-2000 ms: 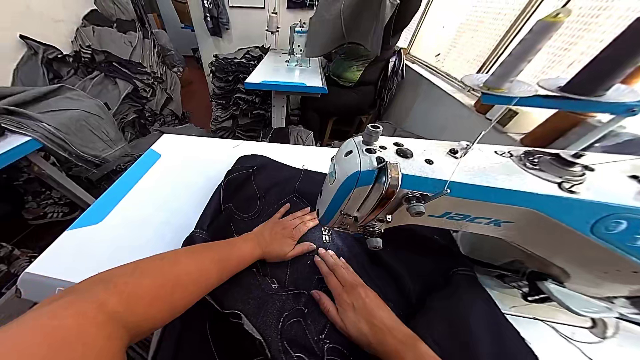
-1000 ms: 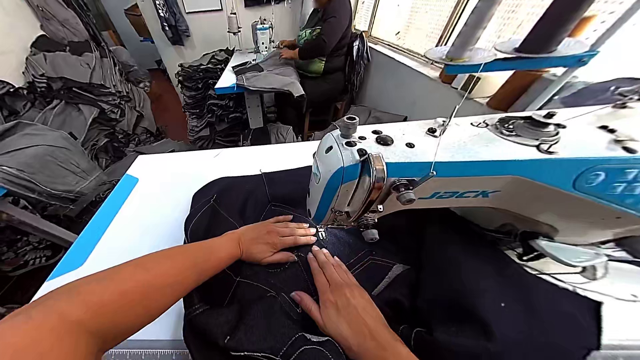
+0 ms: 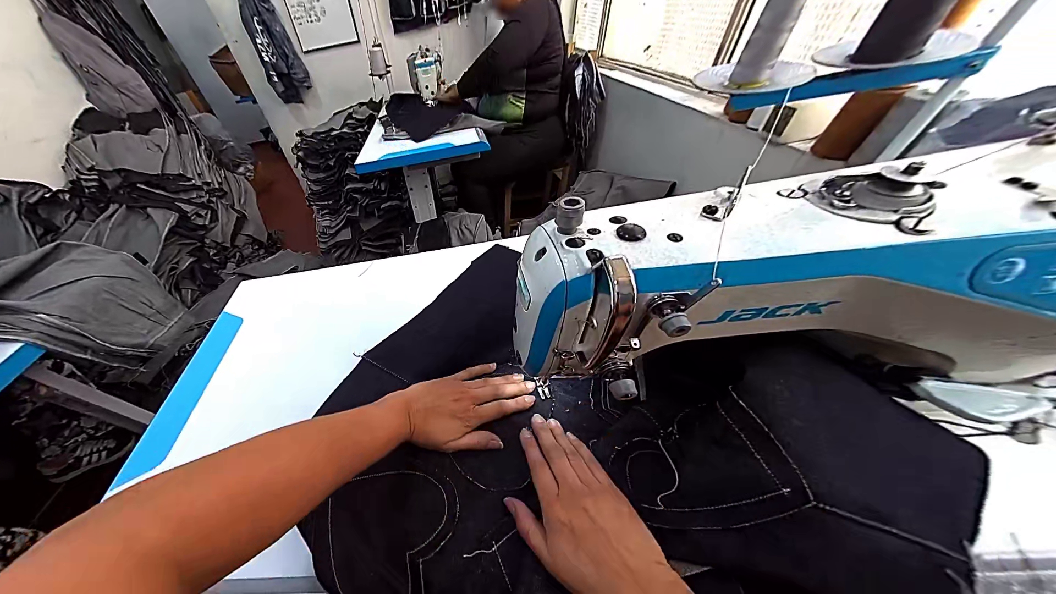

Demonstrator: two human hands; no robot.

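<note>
Dark denim garment pieces (image 3: 874, 437) with pale stitch lines lie spread under the head of a Jack industrial sewing machine (image 3: 742, 272). My left hand (image 3: 466, 406) rests flat on the cloth, fingertips just left of the metal presser foot (image 3: 542, 388). Below the foot, my right hand (image 3: 577, 503) presses on the denim with its fingers extended and the thumb out to the side. Neither hand grips the cloth. A thread runs down to the machine from the stand holding a grey thread cone (image 3: 767, 41). The needle tip cannot be made out.
The white table (image 3: 289, 330) has a blue edge at left. Heaps of grey garments (image 3: 99, 289) lie beyond it, with a dark stack (image 3: 351, 181) behind. A person (image 3: 520, 74) sits at another sewing machine (image 3: 426, 74) by the window.
The denim has shifted and turned under the presser foot; a curved-seam section now shows right of my hands. Both hands remain beside the foot. The view has turned, showing more of the seated person's workplace.
</note>
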